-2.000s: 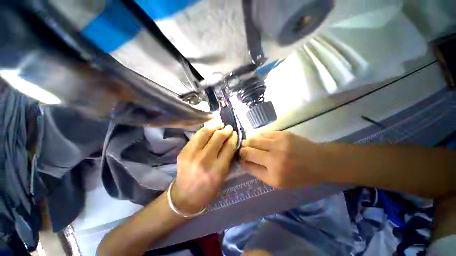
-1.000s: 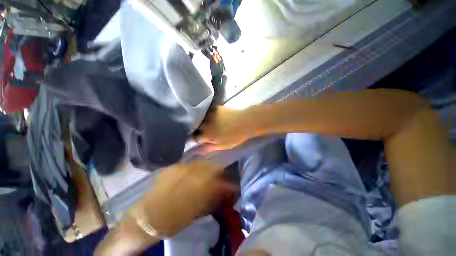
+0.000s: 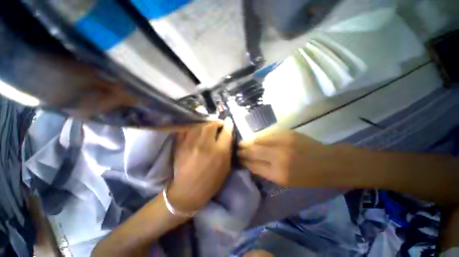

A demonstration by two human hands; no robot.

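Observation:
My left hand, with a pale bangle at the wrist, presses on a narrow dark band just below the needle area. My right hand pinches the band's edge from the right, fingertips close to my left fingers. Light grey cloth is bunched left of and under my left hand, and part of it hangs over the table's front edge. The white sewing machine head with a blue stripe looms above. The presser foot is small and partly lost in glare.
A ridged grey knob sits right of the needle. Pale sheer cloth lies on the bed at upper right. Grey strips hang at far left. Blue-patterned cloth is below the grey ruled table edge.
The view has moved in close to the machine head. My hands have come up from the front edge to the needle area and hold the band. Light grey cloth now lies under my left wrist.

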